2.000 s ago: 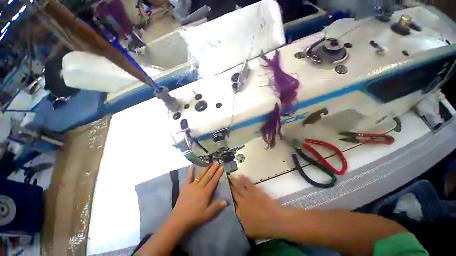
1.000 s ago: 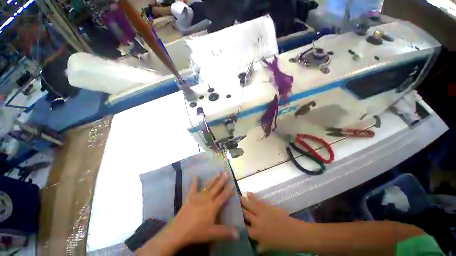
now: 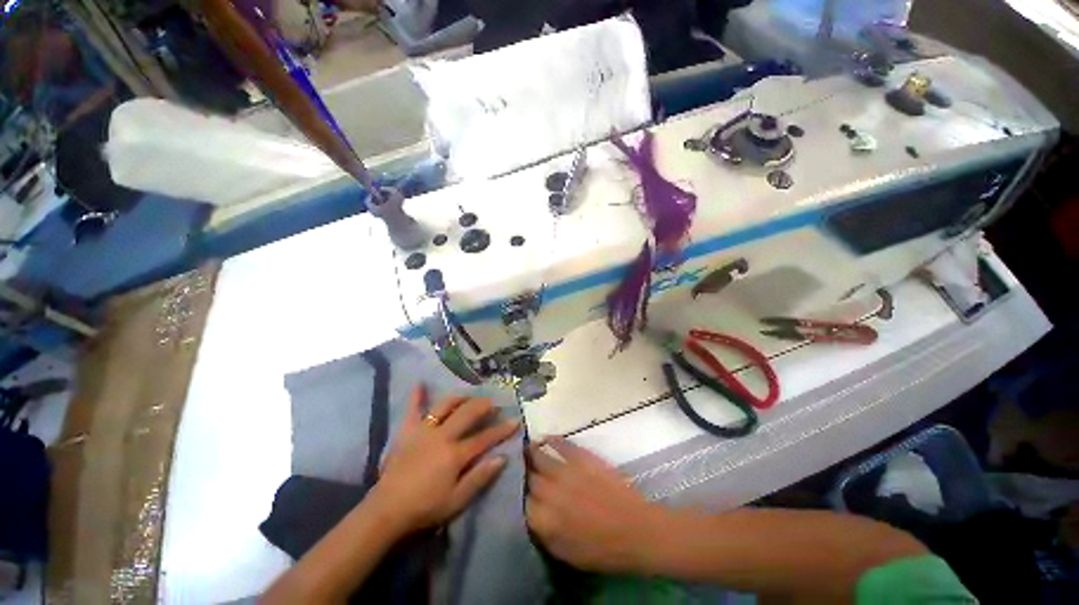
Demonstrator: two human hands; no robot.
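A grey garment panel (image 3: 329, 416) with a dark strip (image 3: 379, 408) lies on the white table, its far edge at the presser foot (image 3: 516, 364) of the sewing machine (image 3: 568, 254). A dark folded part shows at its left. My left hand (image 3: 440, 459), with a ring, lies on the panel with fingers spread, holding it down just before the presser foot. My right hand (image 3: 576, 499) is at the panel's right edge, thumb and fingers closed on the edge. The needle itself cannot be made out.
Scissors (image 3: 724, 381) with a red and a dark green loop and red thread snips (image 3: 822, 331) lie on the machine bed. A purple thread bundle (image 3: 665, 213) hangs on the head. A cardboard sheet (image 3: 130, 414) is at left, a basket (image 3: 917, 479) at lower right.
My left fingers have drawn closer together on the panel. My right hand has closed on its edge. More of the panel's dark folded part shows at the left. The camera view has shifted.
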